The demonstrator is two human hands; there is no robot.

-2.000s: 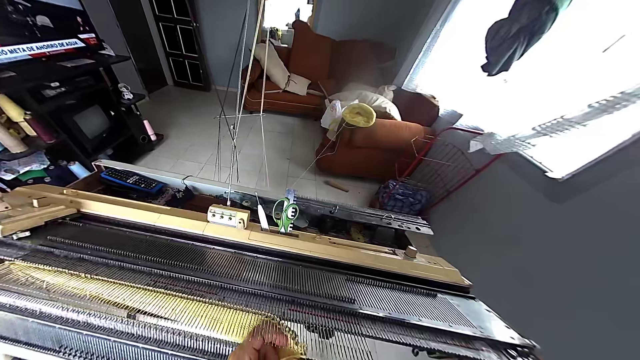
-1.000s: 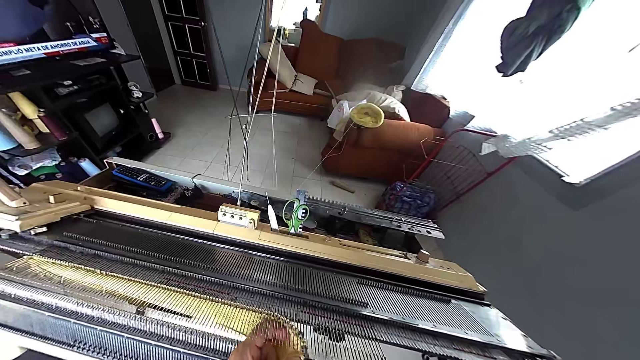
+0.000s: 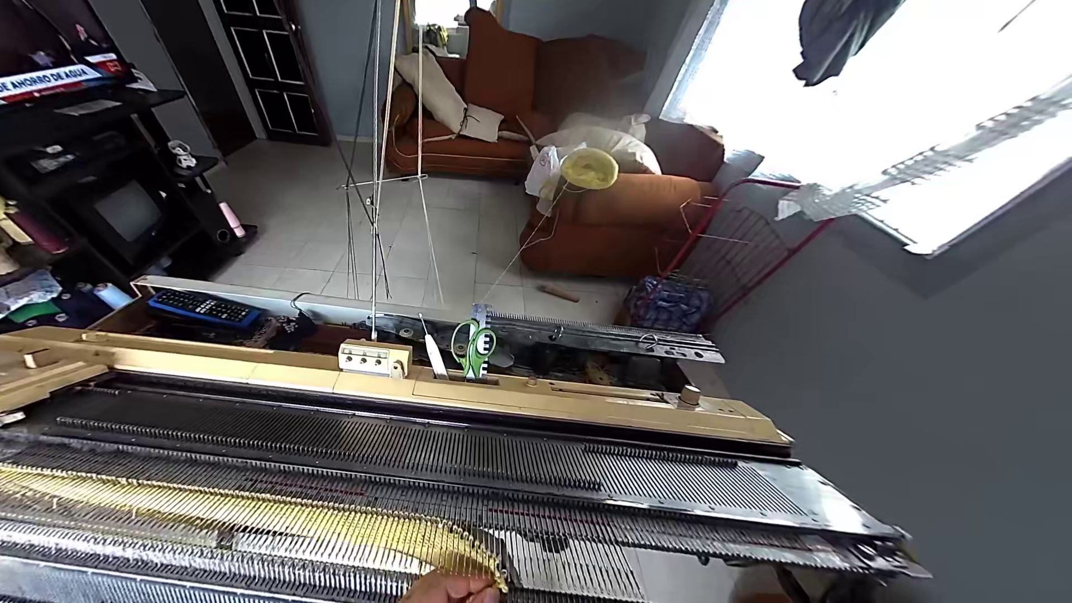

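Note:
My left hand (image 3: 456,586) is at the bottom edge, its thumb and fingers closed on the right-hand edge of the yellow knitted fabric (image 3: 335,523). The fabric runs left from there between the needle rows of a double-bed knitting machine (image 3: 377,440). My right hand is not in view. Behind the needle bed, green-handled scissors (image 3: 475,347) and a white-handled tool (image 3: 435,355) stand upright in the beige rear rail. A yarn tension unit (image 3: 374,358) with dials sits left of them, with thin rods rising above it.
Behind the rail lie a remote control (image 3: 205,307) and a metal needle-bed part (image 3: 586,333). A cone of yellow yarn (image 3: 589,169) stands by an orange sofa (image 3: 620,222), its strand running toward the machine. A red wire rack (image 3: 754,251) is at right. An unclear brown shape shows low right.

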